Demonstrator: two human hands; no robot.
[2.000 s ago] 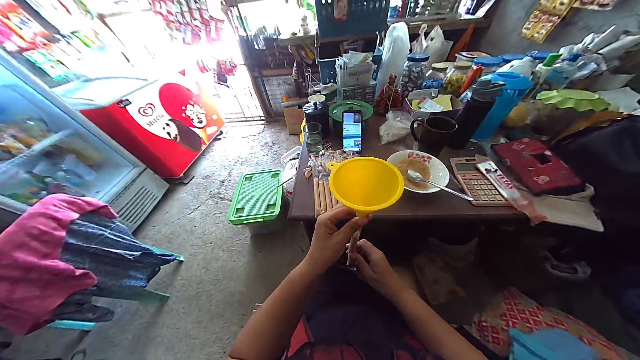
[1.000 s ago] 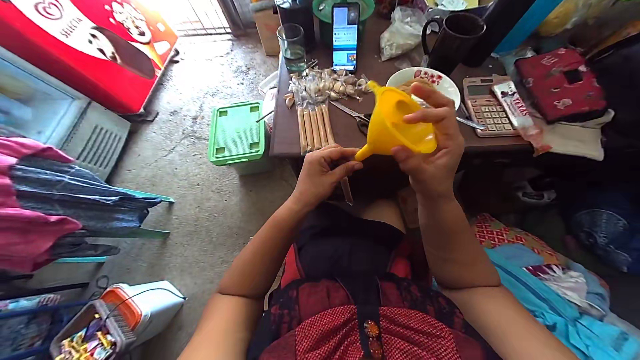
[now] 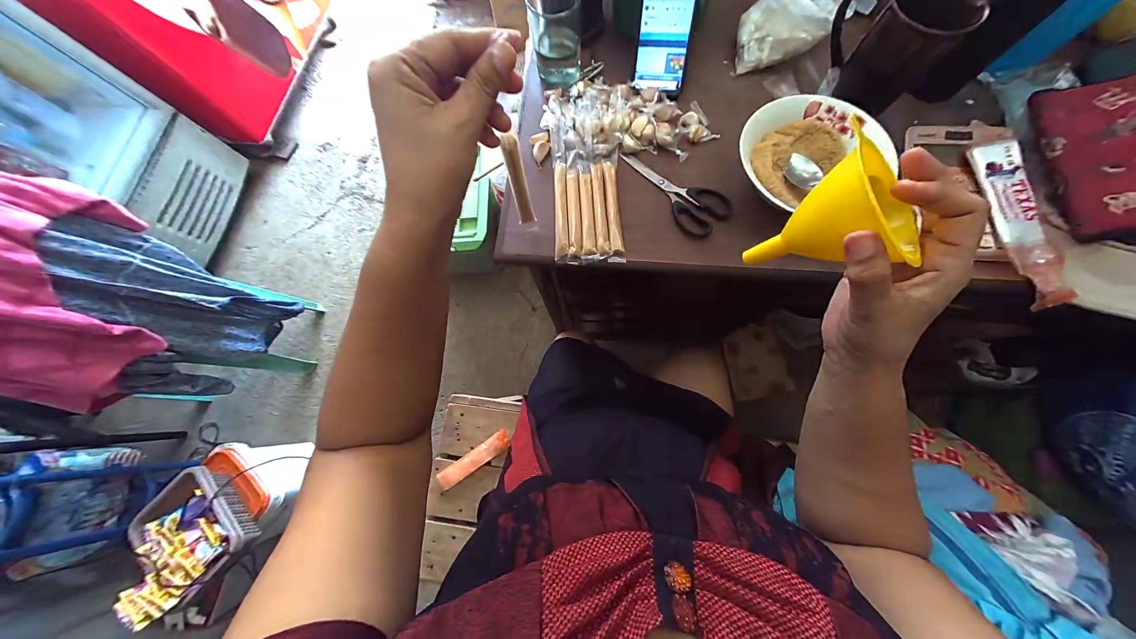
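Note:
My left hand (image 3: 444,106) is raised at the table's left edge, its fingertips pinching the top of a narrow clear plastic tube bag (image 3: 517,177) filled with light brown powder, which hangs down. In my right hand (image 3: 905,257) is a yellow plastic funnel (image 3: 834,213), tilted with its spout toward the left. Behind the funnel stands a white bowl (image 3: 754,120) of brown powder (image 3: 781,160) with a metal spoon (image 3: 803,170) in it. Several filled tube bags (image 3: 587,209) lie side by side on the table. Black-handled scissors (image 3: 697,209) rest to their right.
Small packs of garlic cloves (image 3: 643,120) lie behind the filled bags. Farther back are a drinking glass (image 3: 556,44), a lit phone (image 3: 664,44), a plastic bag of white contents (image 3: 781,35) and a dark mug (image 3: 923,27). A calculator (image 3: 941,135) and a plastic pack (image 3: 1012,200) are at right.
My left hand has moved up and left, away from the funnel's spout, with the filled bag hanging from it. The funnel, upright two seconds ago, is now tilted in my right hand.

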